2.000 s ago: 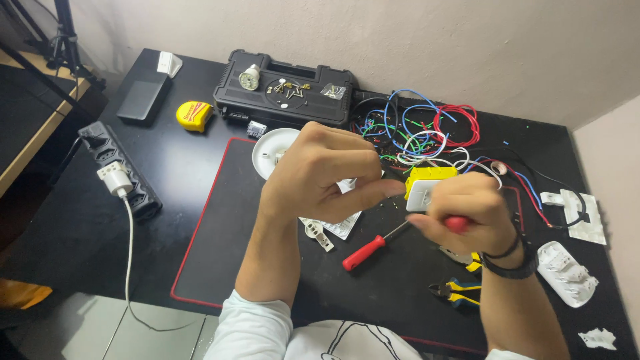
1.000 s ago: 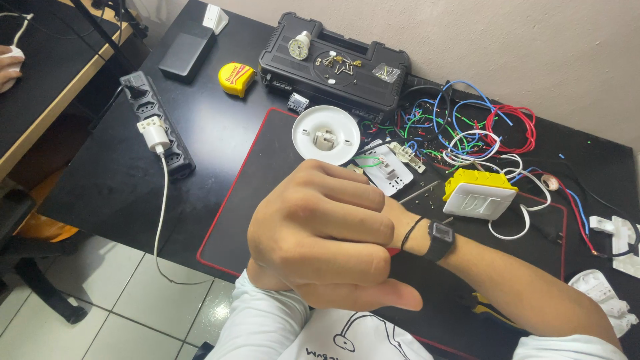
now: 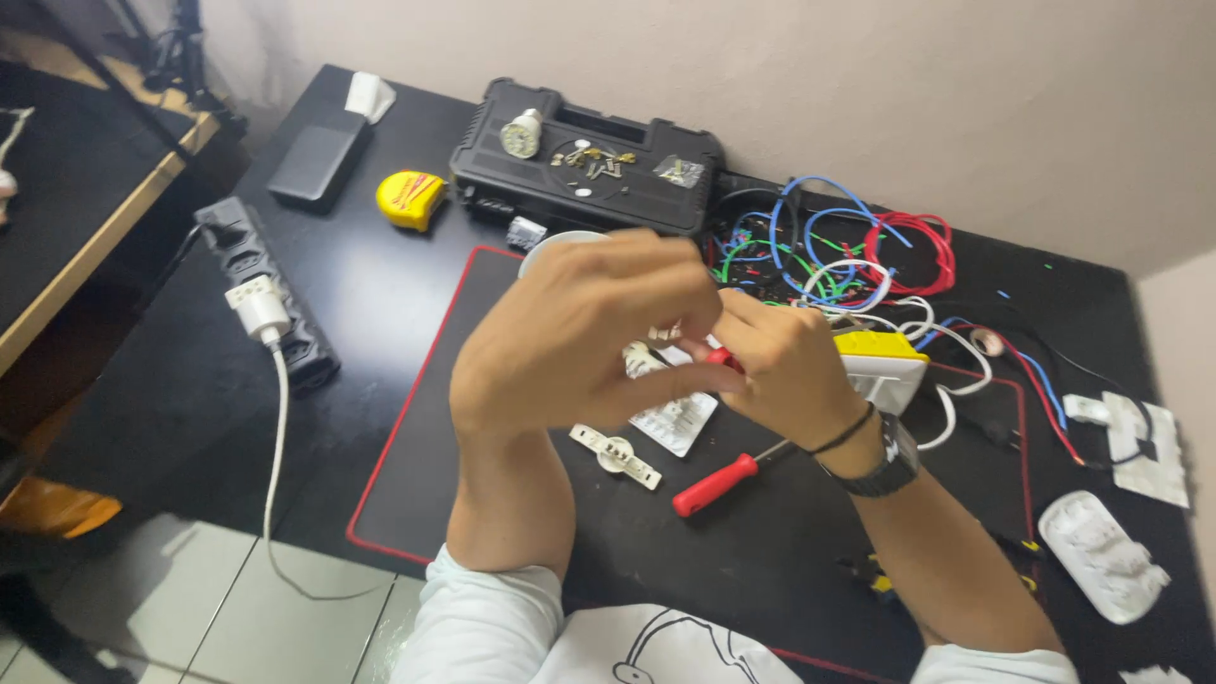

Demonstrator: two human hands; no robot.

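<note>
My left hand (image 3: 589, 332) is raised over the mat, its thumb reaching toward my right hand (image 3: 784, 366). Between them shows a small red object (image 3: 724, 359), its kind unclear, with my right fingers closed around it. What my left fingers hold is hidden. A red-handled screwdriver (image 3: 717, 483) lies below the hands. Beside it are a white plastic mounting strip (image 3: 616, 456) and a white switch part (image 3: 676, 423). A yellow electrical box with a white cover plate (image 3: 882, 366) stands right behind my right wrist. A round white lamp base (image 3: 560, 245) is mostly covered by my left hand.
Behind stands a black tool case (image 3: 594, 157) bearing a bulb and screws. Coiled wires (image 3: 912, 252) lie to its right. A yellow tape measure (image 3: 410, 199) and a power strip (image 3: 271, 294) are at left. Yellow-and-black pliers (image 3: 883, 579) and white plastic covers (image 3: 1102, 556) are at right.
My hands have moved apart from the overlapped position of one second ago, so my right hand shows again. The screwdriver and mounting strip, hidden then, are visible. The view has shifted.
</note>
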